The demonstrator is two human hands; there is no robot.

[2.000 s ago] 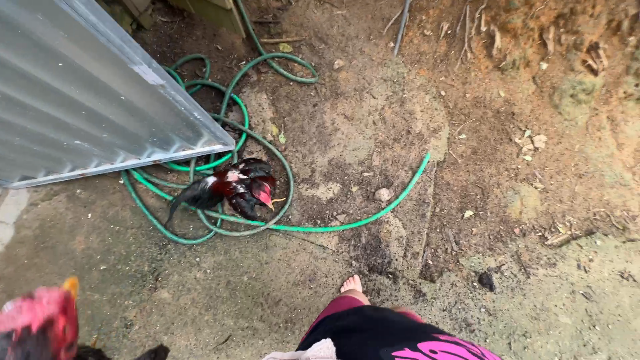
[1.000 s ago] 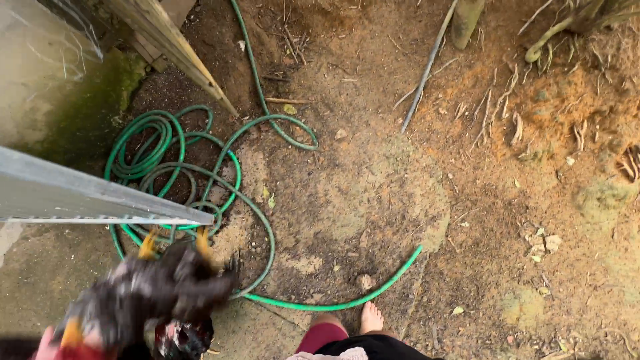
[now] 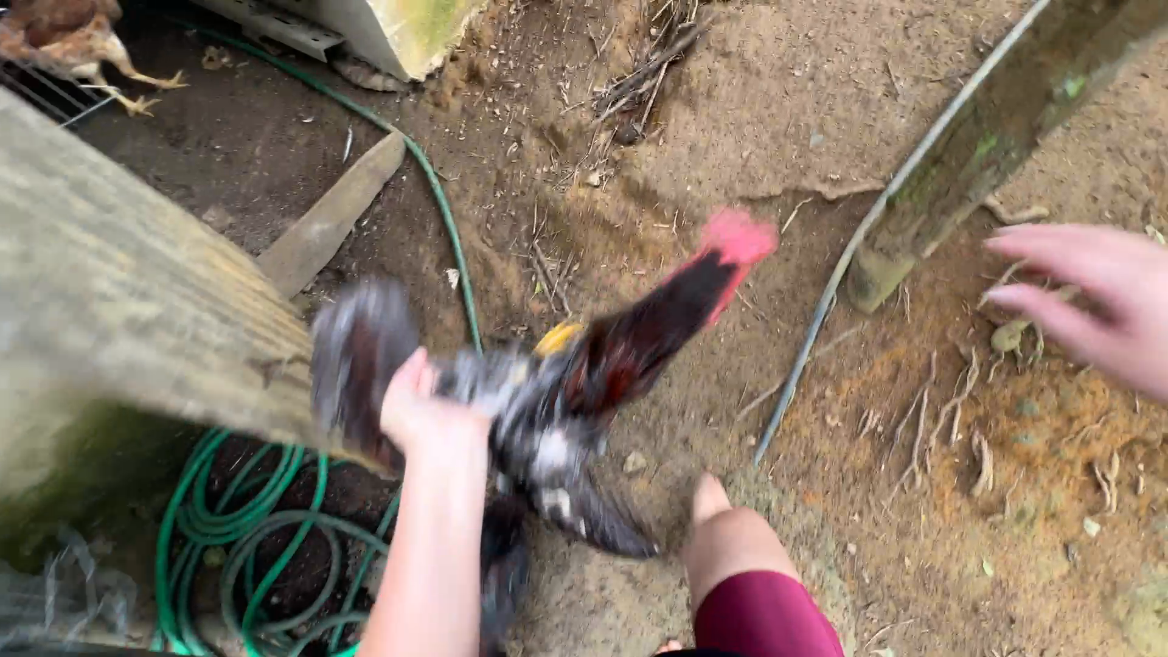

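Note:
A dark rooster [image 3: 630,351] with a red head and reddish-brown neck is blurred by motion in front of me, its head toward the right. My left hand [image 3: 433,401] grips it at the wing or body; exactly which part is too blurred to tell. One dark wing shows left of the hand, and a yellow foot or leg shows behind the body. Away at the right edge, my right hand [image 3: 1077,301] is held out over the soil with its fingers apart, touching nothing.
A coiled green garden hose [image 3: 246,529] lies at lower left beside a weathered wooden board [image 3: 164,274]. A mossy wooden post [image 3: 967,164] with a grey pipe stands at upper right. A brown hen [image 3: 68,46] is at upper left. Roots stick out of the bank at right.
The rooster, blurred at lower left a second ago, is now mid-view in my left hand. My right hand has come into view. The view has shifted; the metal sheet is out of sight.

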